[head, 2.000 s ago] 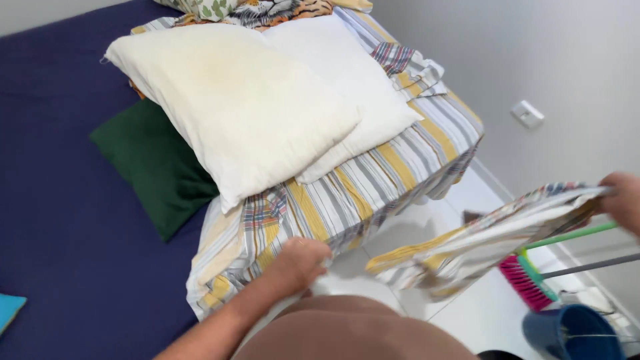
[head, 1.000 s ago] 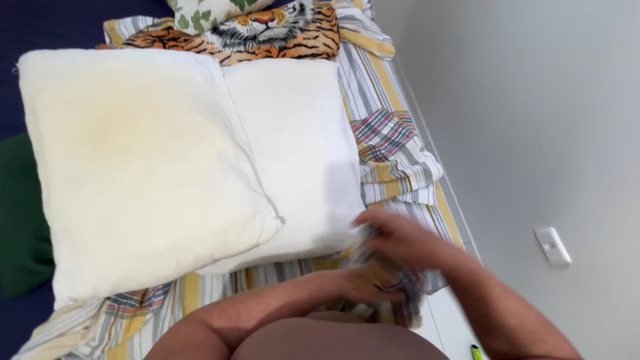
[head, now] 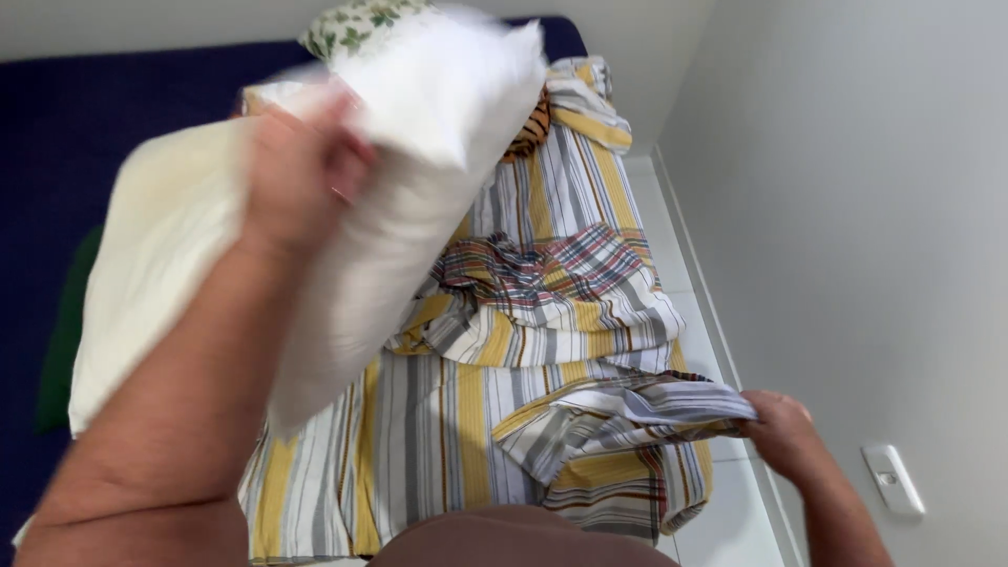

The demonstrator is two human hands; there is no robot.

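Note:
At the upper left, blurred by motion, my left hand is at a white pillow that is tilted up off the bed; whether its fingers grip the pillow is hard to tell. My right hand holds a striped cloth pillowcase by one end, at the bed's right edge. A second white pillow with a yellowish stain lies to the left. Another striped cloth with a plaid border lies crumpled on the striped bedsheet.
A green pillow lies partly hidden on the dark blue mattress. A leaf-print pillow and a tiger-print cloth are at the head. The wall with a socket plate stands right, beyond white floor tiles.
The right-hand white pillow, flat on the bed one second ago, is now raised and tilted. My hands, close together then, are now far apart, the right one still with the striped cloth.

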